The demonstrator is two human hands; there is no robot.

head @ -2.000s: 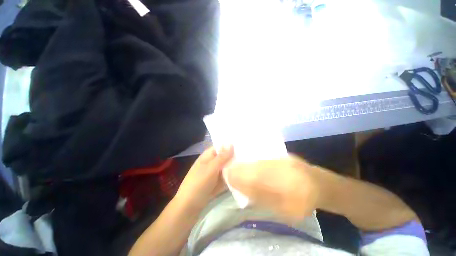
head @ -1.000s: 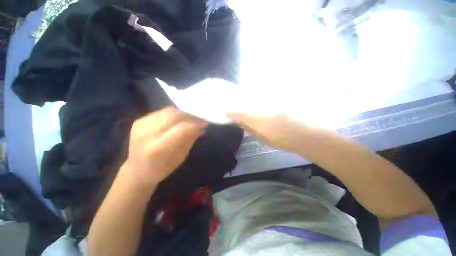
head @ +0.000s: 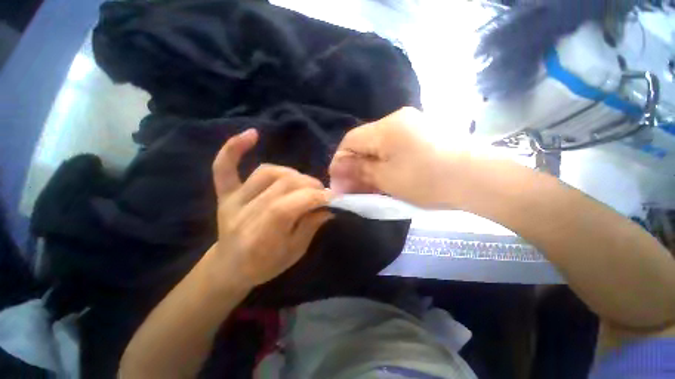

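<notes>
A large black garment point(head: 244, 74) lies bunched on the left of the table. My left hand point(head: 274, 215) pinches a white fabric piece point(head: 374, 206) at the garment's lower edge, with one finger raised. My right hand point(head: 381, 163) is close beside it, its fingertips at the left end of the white piece. The white piece lies along the top of a dark flap of cloth. The exact grip of the right fingertips is partly hidden.
The sewing machine head point(head: 592, 96), white with a blue stripe, stands at the upper right with dark blurred material over it. The presser foot area point(head: 536, 144) is in bright glare. A ruler-marked table edge point(head: 474, 250) runs below my right forearm. Red plastic shows near my lap.
The view has swung toward the machine head. The white piece, earlier held loose between both hands, is now against the black garment's edge. My hands have come close together.
</notes>
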